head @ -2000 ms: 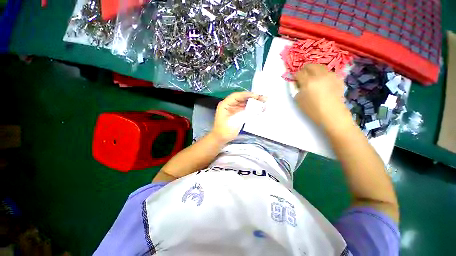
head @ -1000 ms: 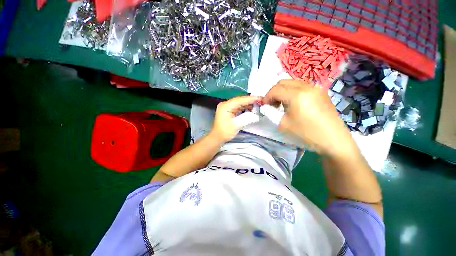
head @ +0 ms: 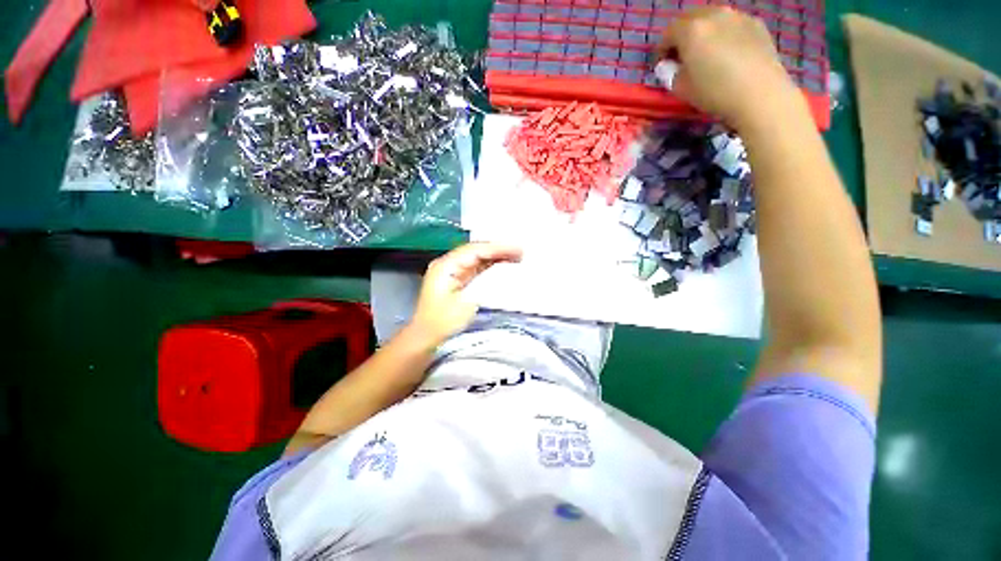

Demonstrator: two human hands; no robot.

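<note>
My right hand [head: 719, 64] is over the red sheet stack [head: 648, 101], which is covered with a grid of grey assembled pieces [head: 571, 42]. A white finger cover shows on it; whether its fingertips hold a piece is hidden. My left hand [head: 456, 287] is over my lap at the near edge of the white work sheet [head: 549, 274], fingers curled slightly with a gap and nothing visible in them. A loose pile of red strips [head: 573, 151] and a pile of small dark plates [head: 689, 203] lie on the white sheet.
A heap of metal clips [head: 351, 126] lies on clear plastic at the left. Large red pieces [head: 154, 49] with a black and yellow tool [head: 224, 22] are at the far left. Brown cardboard [head: 878, 132] holds more dark pieces at the right. A red stool [head: 258, 373] stands below the bench.
My right hand has moved from beside my left hand up and away onto the grey grid. My left hand stays near my lap. The view has shifted right, showing the cardboard's dark pieces.
</note>
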